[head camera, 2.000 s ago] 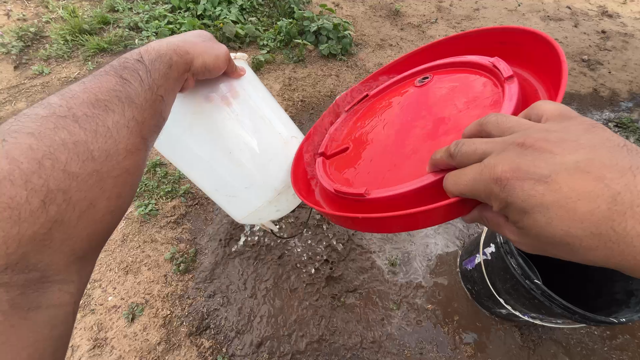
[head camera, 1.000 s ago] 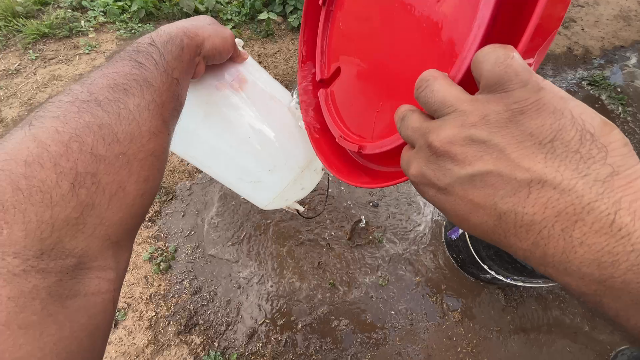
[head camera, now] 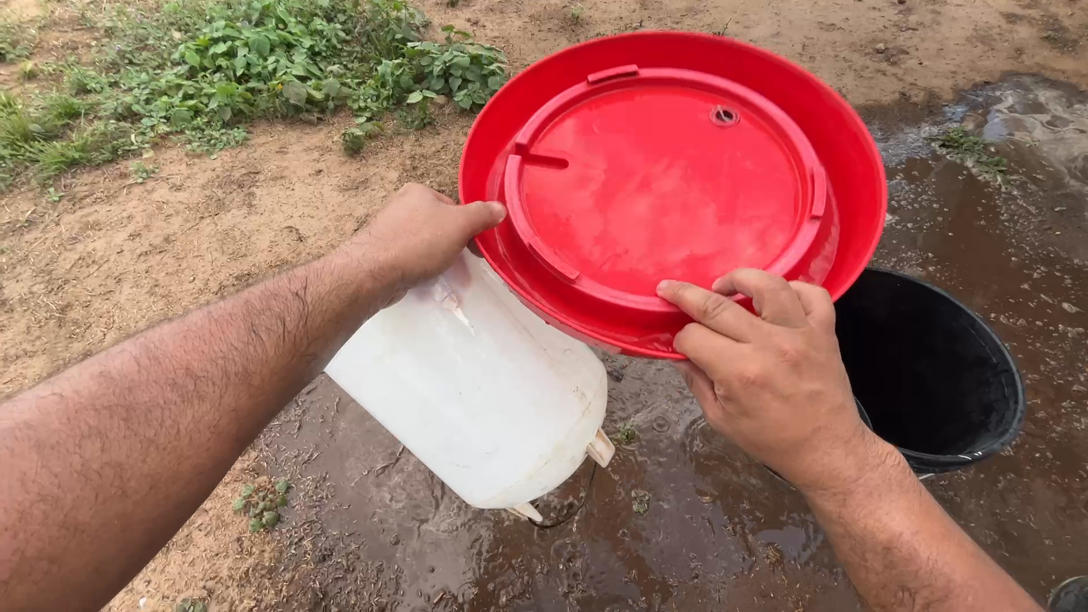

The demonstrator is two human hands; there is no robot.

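Note:
A round red plastic tray (head camera: pixel 663 187), wet, with a raised inner ring and a small hole, is tilted with its disc facing me. My right hand (head camera: pixel 756 357) grips its lower rim, fingers over the ring. At the tray's left edge, my left hand (head camera: pixel 433 225) lays its thumb on the rim; its other fingers are hidden. Below that hand a white translucent plastic container (head camera: pixel 484 382) hangs tilted, partly behind the tray, apparently held by the left hand. Small pegs and a thin wire handle show at the container's lower end.
A black bucket (head camera: pixel 926 365) stands on the wet, muddy ground at the right, partly behind my right hand. Brown puddled water (head camera: pixel 680 527) spreads beneath the container. Green weeds (head camera: pixel 255 68) grow on the dry soil at the upper left. A dark object's edge shows at the lower right corner.
The red tray has swung so its disc faces me more fully. My left hand has come to the tray's rim, and the container now lies lower, partly behind the tray. More of the bucket shows.

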